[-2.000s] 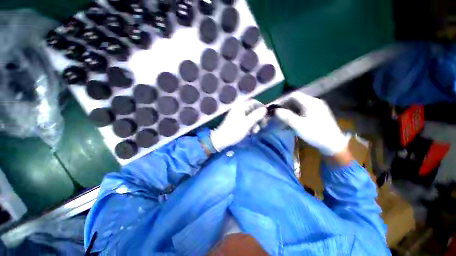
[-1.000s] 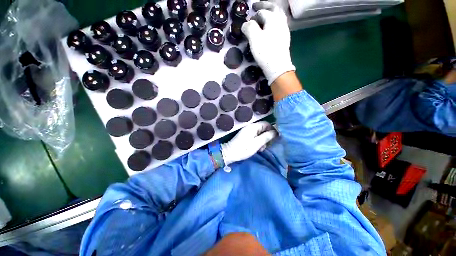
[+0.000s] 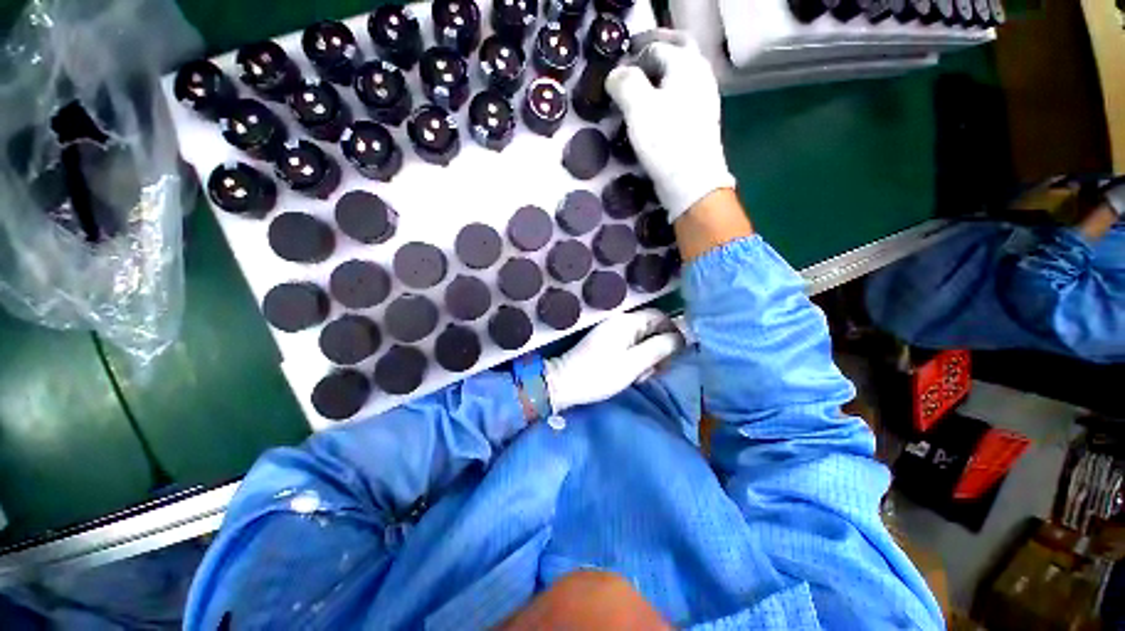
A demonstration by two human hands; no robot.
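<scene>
A white foam tray holds rows of black cylinders. Those at the back are glossy with paired reflections, such as this glossy black cylinder. Those nearer me have flat dull tops, such as this matte-topped cylinder. My right hand, in a white glove, reaches over the tray's right end, its fingertips at a dark cylinder; whether it grips it is unclear. My left hand, in a white glove, rests by the tray's near edge, fingers curled; whether it holds anything is hidden.
A crumpled clear bag with something dark inside lies left of the tray. Stacked white trays with black parts stand at the back right. A metal rail edges the green bench. Another person's blue sleeve is at the right.
Since two seconds ago, my right hand has moved from beside my left hand to the tray's back right. Over the last second both hands stay nearly still; the view shifts slightly.
</scene>
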